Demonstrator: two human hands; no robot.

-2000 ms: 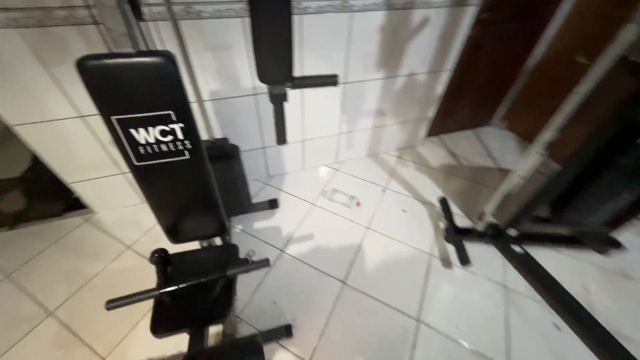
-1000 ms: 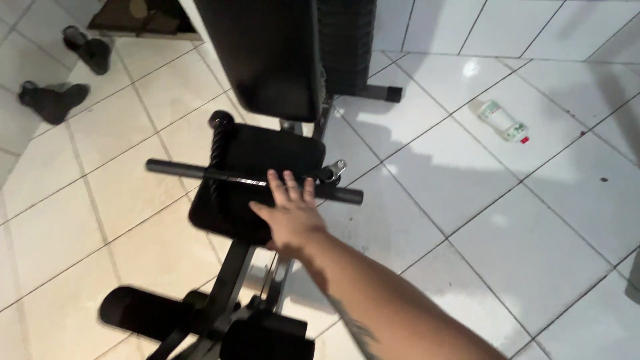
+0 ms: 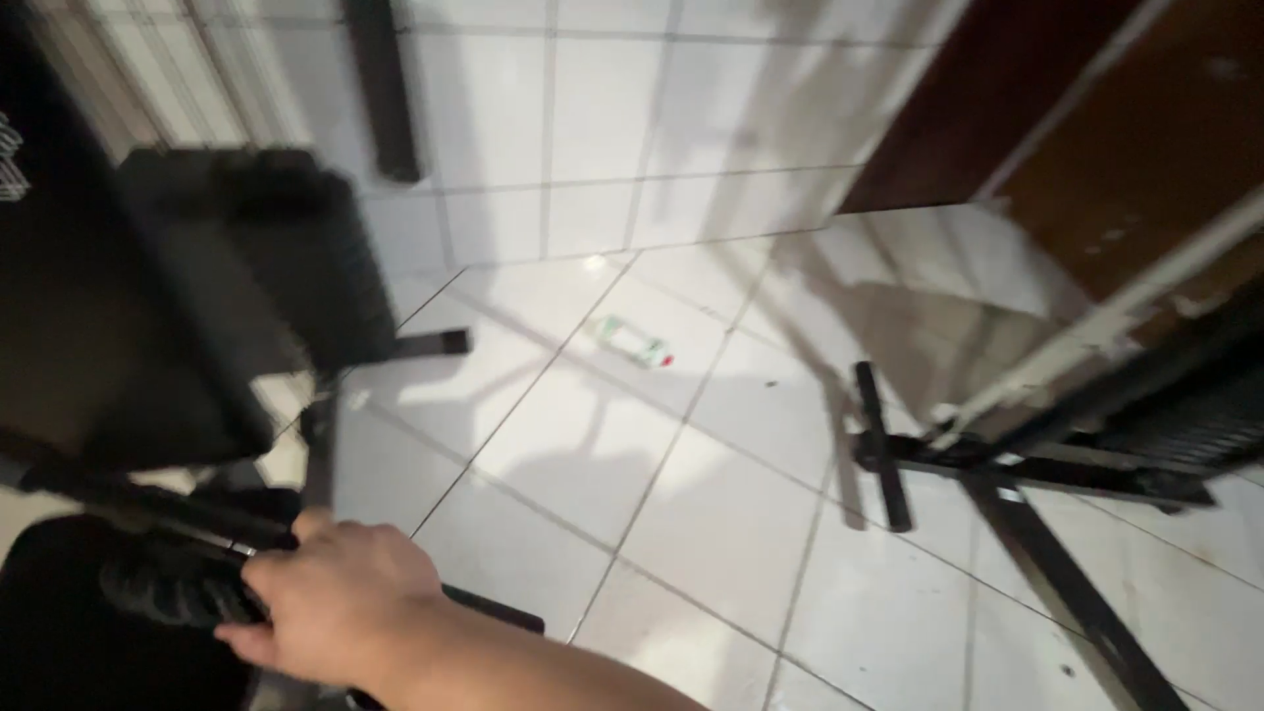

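At the lower left, my right hand is closed around the black straight bar with a shiny middle part, near its right end. The thumb lies below, beside a dark braided rope attachment on the black padded seat; blur hides exactly how much the fingers hold. The tall black backrest pad of the gym machine rises just above the bar, with white lettering at the left edge. My left hand is not in view.
A dark weight stack and its black foot stand behind the seat. A plastic bottle with a red cap lies on the tiled floor. At the right, another machine's black frame crosses the floor near a brown door.
My right hand was spread over the bar and seat one second ago; now it is closed on the bar. The bar has tilted. The view has swung right.
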